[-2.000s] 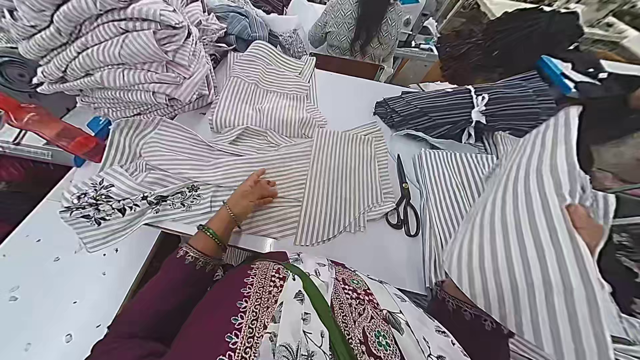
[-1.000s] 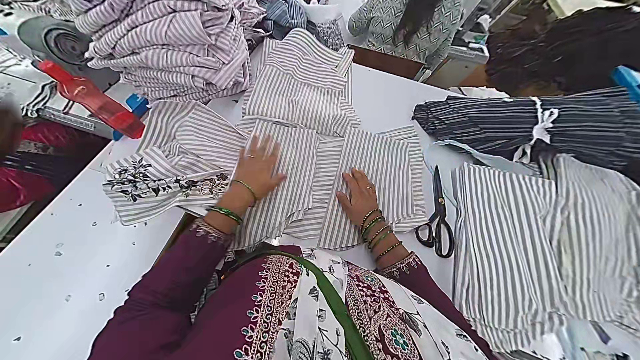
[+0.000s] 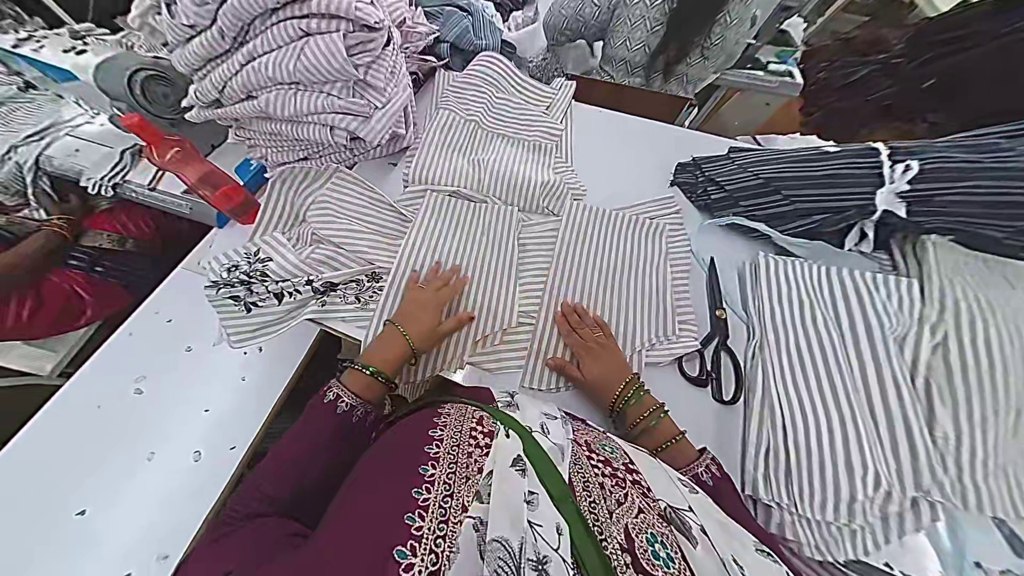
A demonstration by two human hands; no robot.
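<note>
My left hand (image 3: 432, 312) lies flat, fingers apart, on a grey-and-white striped fabric panel (image 3: 472, 248). My right hand (image 3: 588, 348) rests in the same way on a second striped panel (image 3: 612, 272), a little to the right. Under both panels lies a striped garment (image 3: 488, 164), spread on the white table. Its part at the left bears black floral embroidery (image 3: 280, 284). Black-handled fabric scissors (image 3: 718, 344) lie to the right of my right hand, blades pointing away from me.
Folded striped pieces (image 3: 832, 384) are stacked at the right, below a tied bundle of dark striped fabric (image 3: 800, 188). A tall heap of striped cloth (image 3: 296, 80) stands at the back left beside a red tool or holder (image 3: 192, 168). Another person's arm (image 3: 36, 256) shows at far left.
Two seconds ago my right hand held a striped piece over the right-hand stack; now it lies on a panel before me. A second panel has come under my left hand.
</note>
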